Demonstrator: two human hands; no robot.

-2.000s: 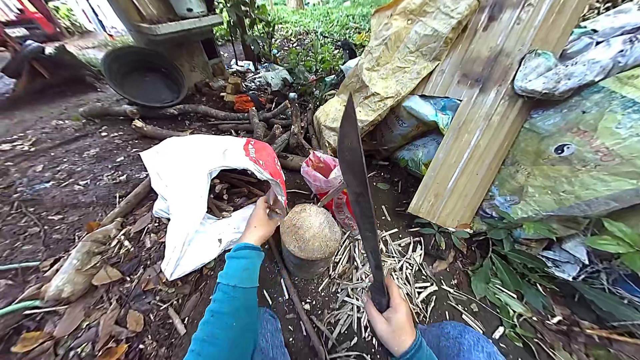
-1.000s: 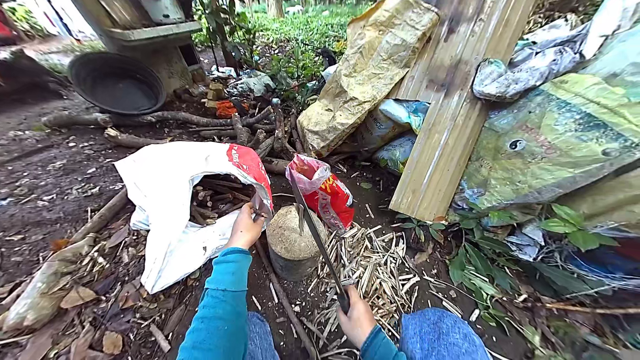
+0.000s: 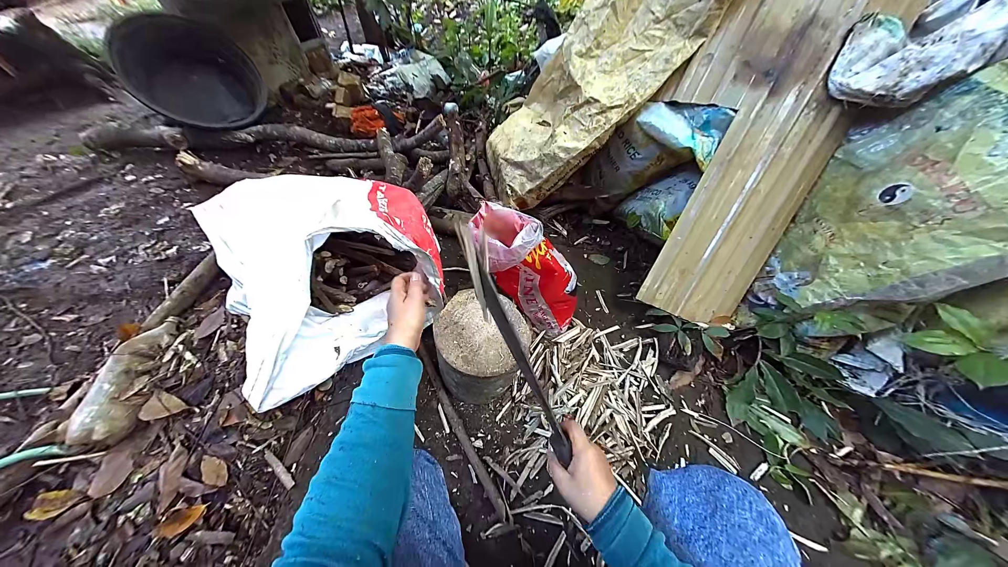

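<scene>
My left hand (image 3: 408,309) is at the open mouth of a white and red woven sack (image 3: 291,228), its fingers bent near the edge; whether it grips anything is unclear. Cut sticks (image 3: 354,272) lie inside the sack. My right hand (image 3: 584,471) holds the handle of a machete (image 3: 524,362), whose dark blade slants up and left over a round wooden chopping block (image 3: 479,339). A blurred pale sliver (image 3: 476,264) shows beside the blade's upper end. Behind the block stands a red and pink plastic bag (image 3: 539,276), open at the top. Split sticks (image 3: 610,394) are heaped right of the block.
Thick branches (image 3: 315,140) lie behind the sacks, near a black basin (image 3: 186,71). Long boards (image 3: 744,197) lean at the right against filled sacks and plastic sheeting (image 3: 906,189). A thin branch (image 3: 465,433) runs along the ground between my knees. Dry leaves (image 3: 181,520) cover the ground at left.
The machete, upright two seconds ago, has tipped left over the block. My left hand stays by the sack's mouth.
</scene>
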